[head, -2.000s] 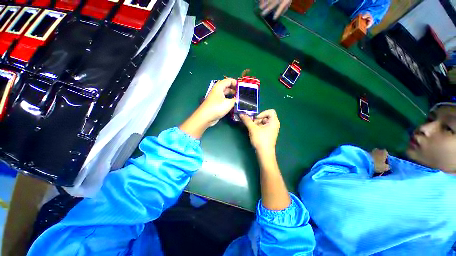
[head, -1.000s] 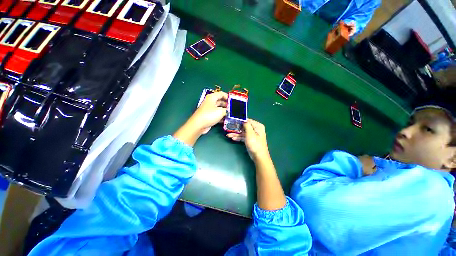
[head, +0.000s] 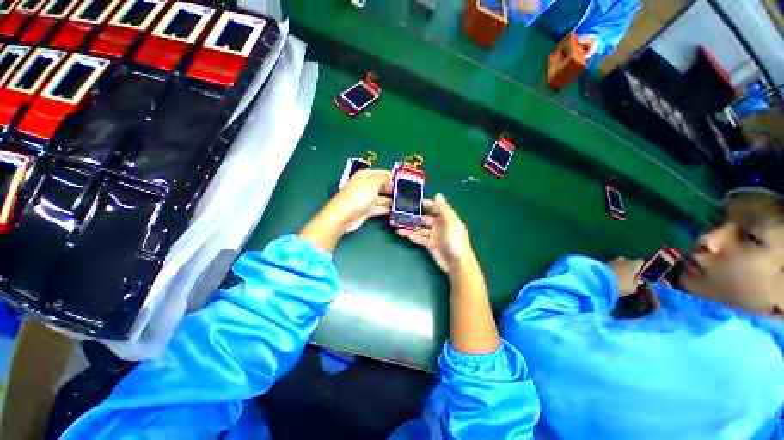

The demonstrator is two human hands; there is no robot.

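Observation:
A part-assembled phone [head: 408, 197] with a red body and dark screen is held upright between both my hands, screen facing me. Gold-yellow flex cable sticks out at its top end. My left hand [head: 366, 197] grips its left edge. My right hand [head: 442, 234] holds its lower right side, with the fingers partly behind it. A white-edged screen unit [head: 353, 171] with a gold flex tab lies on the green bench beside my left hand, which partly hides it.
A black blister tray [head: 103, 185] with red housings stands at the left on white liner sheets [head: 232, 176]. Phones lie on the green bench [head: 378, 296] further off. A neighbour at the right holds a phone [head: 659, 265]. Across, a hand holds an orange-brown block [head: 566, 62].
The phone in my hands has turned from slightly tilted to more face-on, and its lower part shows more than at first. The neighbour's hand now shows a raised phone.

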